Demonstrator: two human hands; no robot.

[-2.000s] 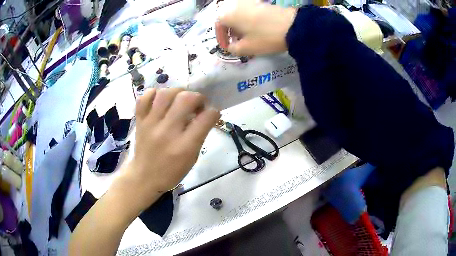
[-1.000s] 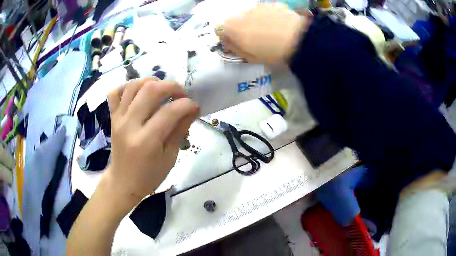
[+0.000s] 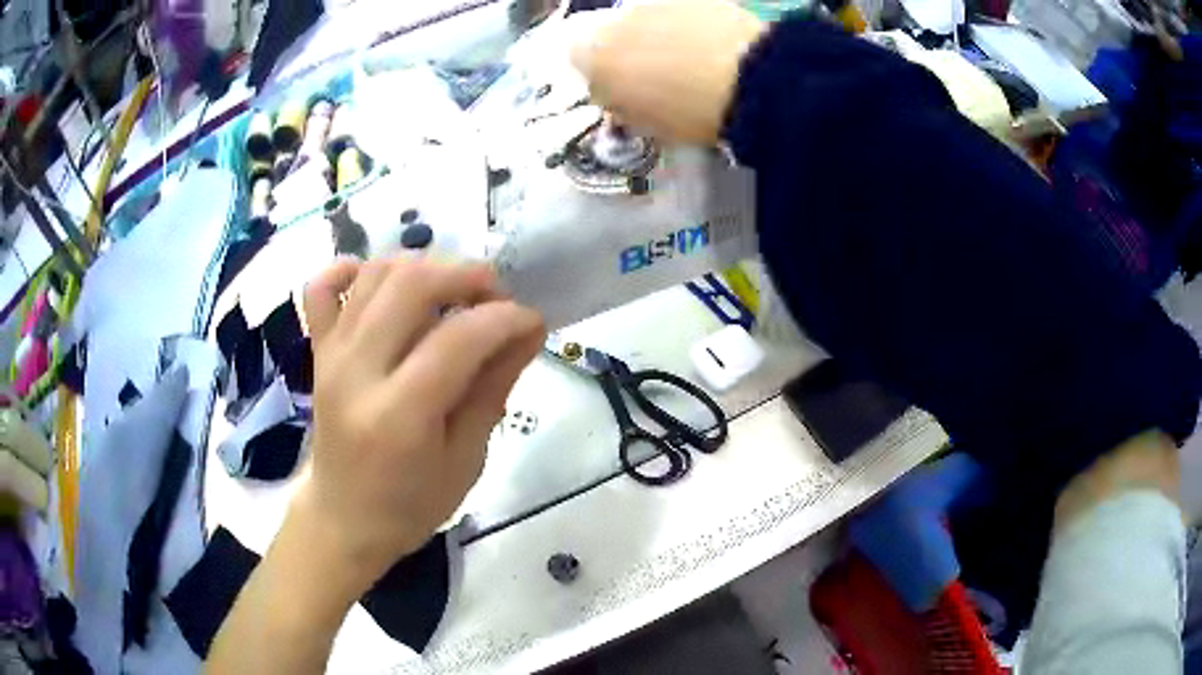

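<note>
The white sewing machine head with blue lettering crosses the middle. My right hand is above its top, beside a round metal part; its fingertips are blurred and I cannot tell whether they hold anything. My left hand is raised at the machine's needle end, fingers curled and thumb near the fingertips; whatever may be between them is hidden. The needle area is behind this hand. A small round metal piece, perhaps a bobbin or its case, lies near the table's front edge.
Black-handled scissors and a small white case lie right of my left hand. Black fabric pieces and long grey-blue panels are at the left. Thread spools stand behind. A dark flat rectangle and red basket are at the right.
My right hand has lifted off the round metal part, which now shows more fully. My left hand has stayed near the needle end, shifting slightly with the view.
</note>
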